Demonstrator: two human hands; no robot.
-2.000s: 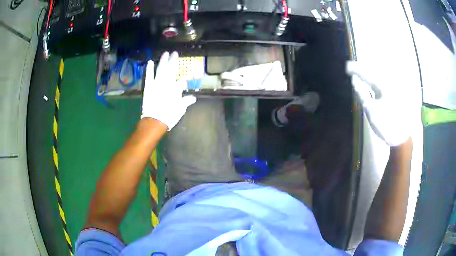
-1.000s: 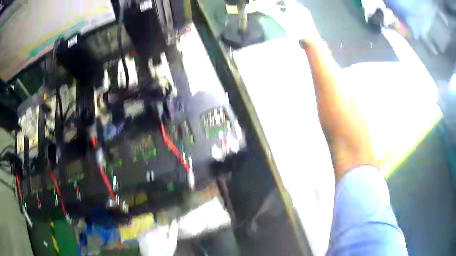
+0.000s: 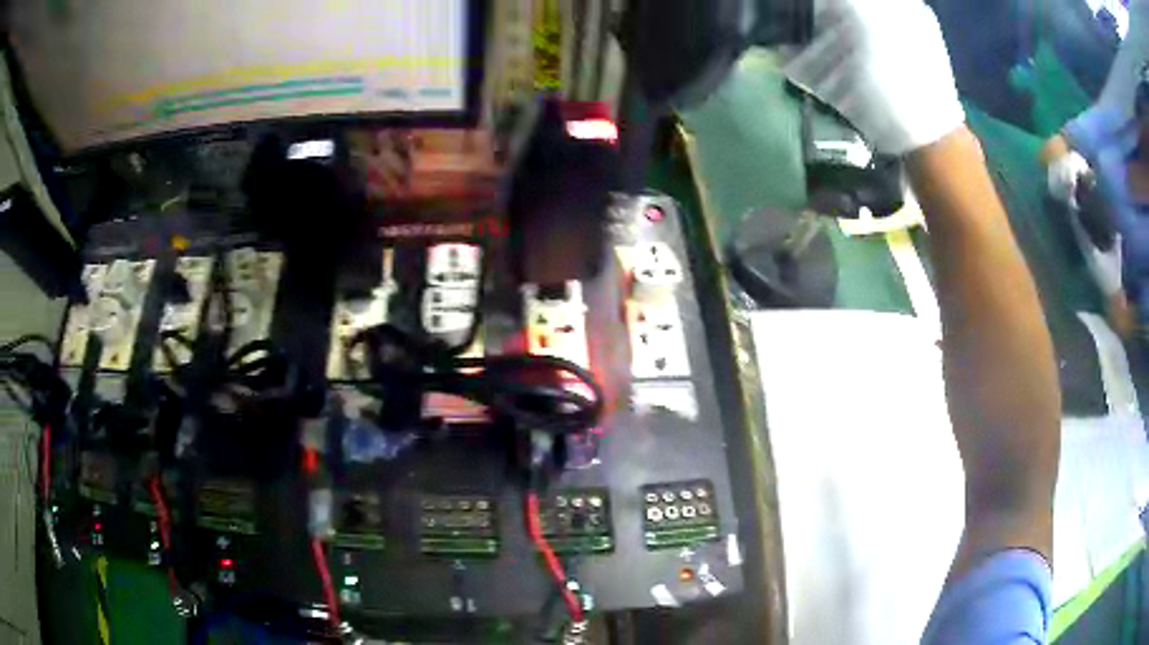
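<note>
My right hand (image 3: 882,76), in a white glove, reaches up at the top right. Its fingers are closed at the right end of a large black brick-shaped adapter (image 3: 712,44), which is cut off by the top edge. My left hand is out of the picture. The black test rig (image 3: 504,582) fills the left and middle, with pale AC outlets (image 3: 657,338), terminal blocks (image 3: 680,507) and red test leads (image 3: 542,544). Black adapters stand upright on it, one (image 3: 561,202) with a lit red display. A looped black cable (image 3: 548,378) lies over the outlets.
A pale monitor (image 3: 252,57) stands behind the rig. Right of the rig are a white bench surface (image 3: 844,466), a round black base (image 3: 781,258) and another black adapter (image 3: 857,183) beyond it. Another person's gloved hands (image 3: 1068,174) hold a dark item at the far right.
The view has swung up from the tray and floor to the rig and monitor. My right hand has moved forward to the black adapter; my left hand has left the picture.
</note>
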